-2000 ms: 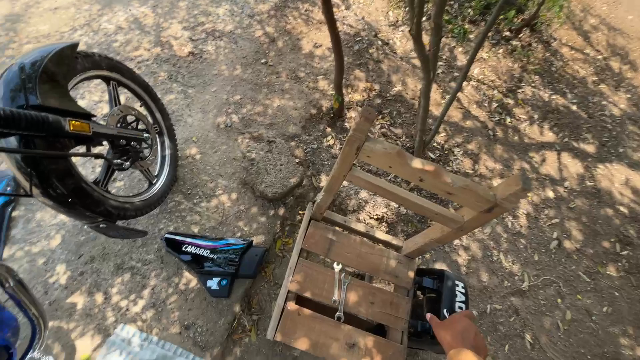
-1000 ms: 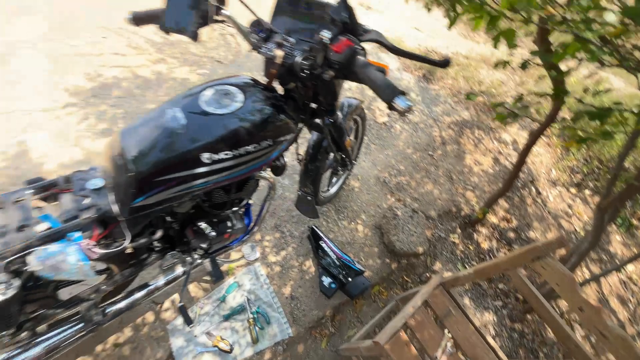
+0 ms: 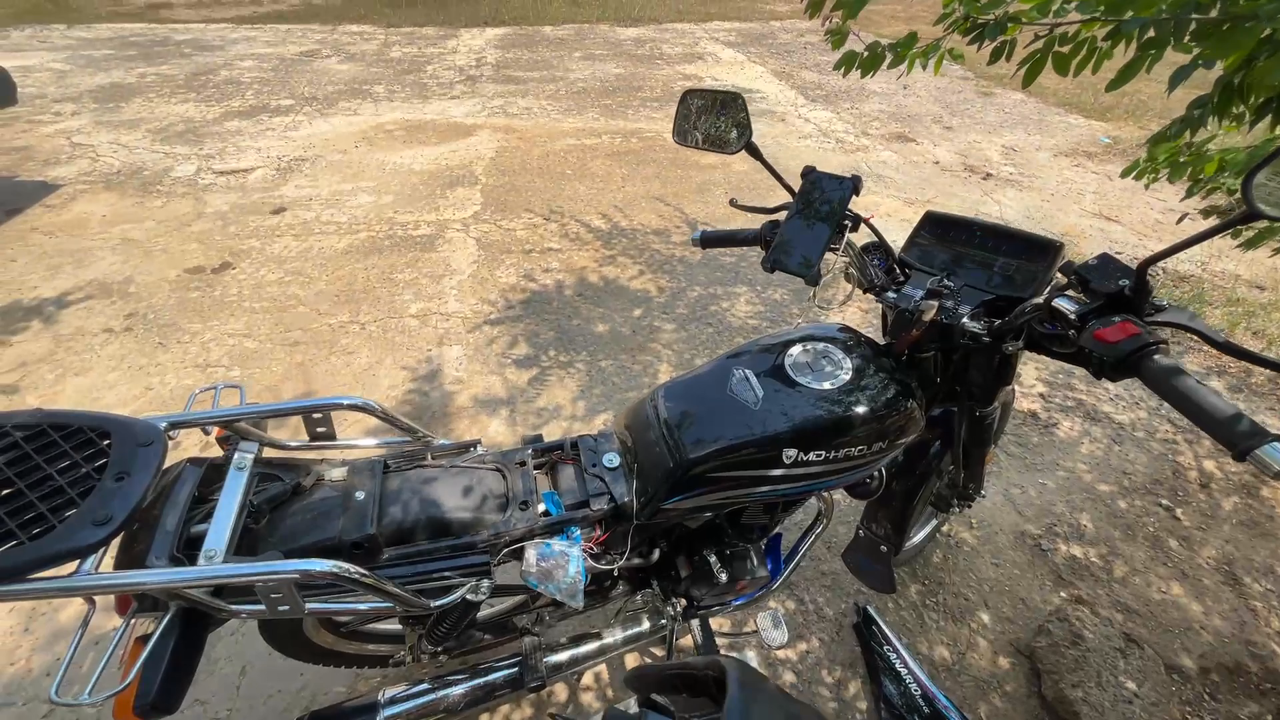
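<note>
Neither of my hands shows in the head view now. A black motorcycle stands across the view, its seat off and the frame bare behind the fuel tank [image 3: 770,420]. A clear and blue plastic bag [image 3: 555,570] hangs among thin wires at its side. At the bottom edge a black object [image 3: 720,690], partly cut off, lies in front of the engine; what holds it is hidden. The black side cover [image 3: 900,670] rests on the ground at the lower right.
A chrome rear rack [image 3: 300,572] juts out at the left. Handlebars with a phone [image 3: 812,225] in a holder and a mirror [image 3: 712,121] reach up at the right. Leafy branches [image 3: 1180,90] hang at the upper right. The exhaust pipe [image 3: 520,668] runs low along the near side.
The view has swung from the wooden chair to the motorcycle. Two seconds ago a hand was at a black case beside the chair; that hand is out of view now.
</note>
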